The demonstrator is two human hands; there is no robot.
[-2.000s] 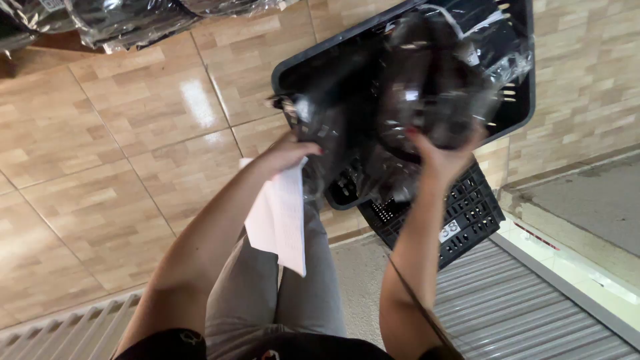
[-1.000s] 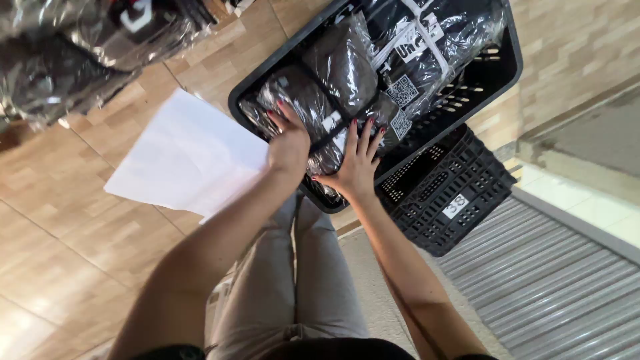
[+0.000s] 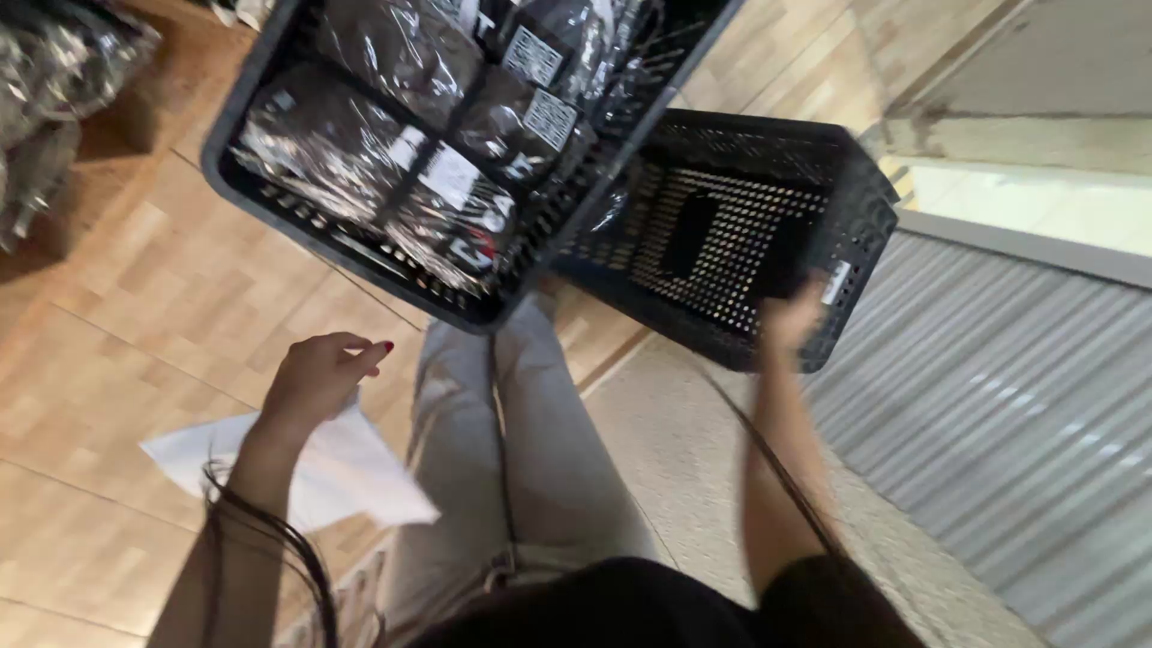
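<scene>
My left hand [image 3: 328,373] is above the tiled floor at the lower left, with a white sheet of paper [image 3: 351,468] under its palm and wrist; the fingers are curled and the paper seems held there. My right hand [image 3: 794,315], blurred, grips the near right rim of a black perforated plastic crate [image 3: 733,243]. Beside and partly over that crate stands a larger black plastic crate [image 3: 351,270], filled with dark folded items in clear plastic bags [image 3: 396,54], some with printed labels. Few bagged things show inside the right-hand crate, near its left side.
More plastic-wrapped dark goods [image 3: 63,72] lie on a wooden shelf or ledge at the upper left. A ribbed grey metal shutter [image 3: 990,405] runs along the right, beside a concrete step [image 3: 1044,81]. My legs stand close below the crates.
Both hands have left the bagged items in the large crate. My right hand has moved right onto the other crate, which is now pulled further out. My left hand has moved down and left with the paper.
</scene>
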